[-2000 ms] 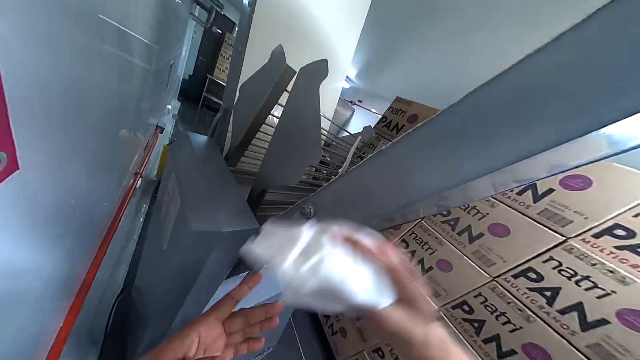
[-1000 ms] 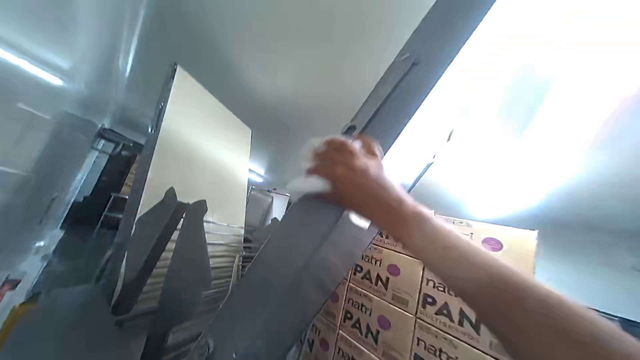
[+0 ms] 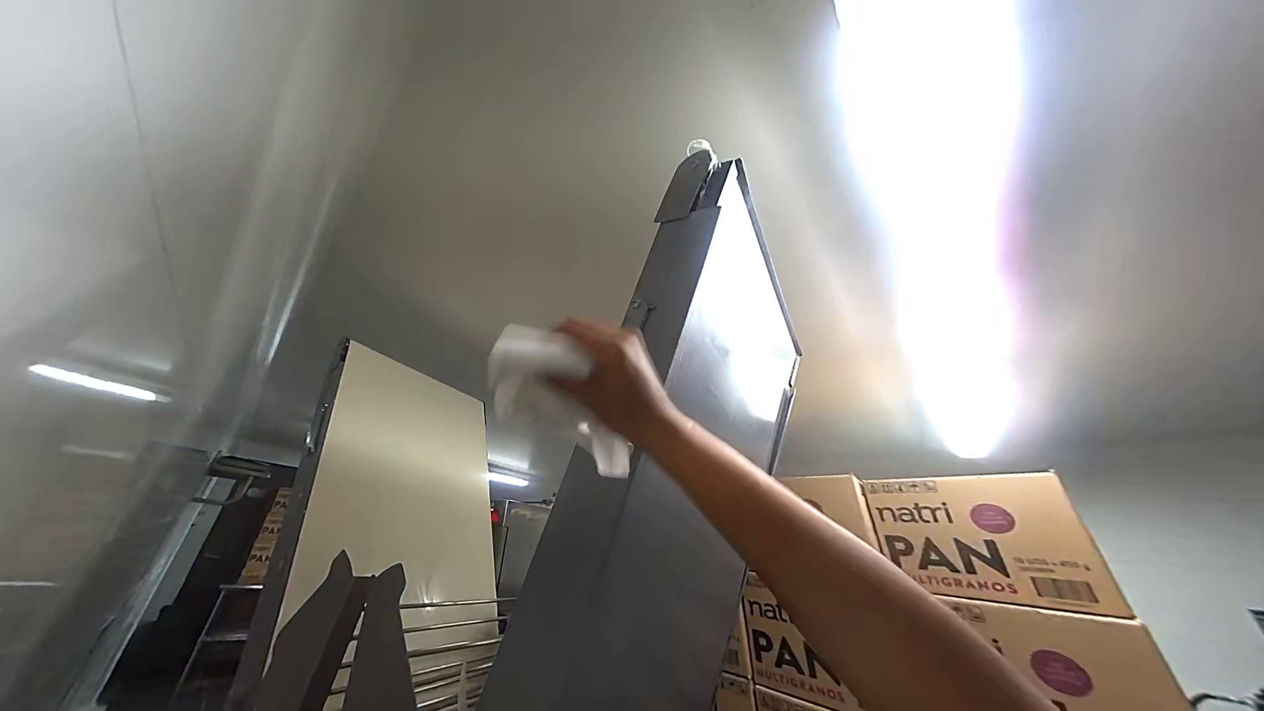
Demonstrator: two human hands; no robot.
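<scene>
My right hand (image 3: 617,380), blurred and reaching up from the lower right, is closed on a crumpled white cloth (image 3: 543,380). Hand and cloth are at the edge of a tall grey metal panel (image 3: 612,553), below a small latch-like fitting (image 3: 642,308); whether the cloth touches the metal cannot be told. A shiny side face (image 3: 736,326) of the panel lies to the right of the hand. My left hand is out of view.
Stacked cardboard boxes (image 3: 968,533) stand at the lower right. A cream panel (image 3: 395,494) rises at the left, with dark pointed metal pieces (image 3: 375,632) and metal rails (image 3: 454,632) below it. Clear plastic sheeting or a glossy surface (image 3: 148,247) spans the far left.
The view has tilted up strongly. My left hand, seen two seconds ago, has left the view. My right hand still holds the white cloth, now up beside the tall grey panel.
</scene>
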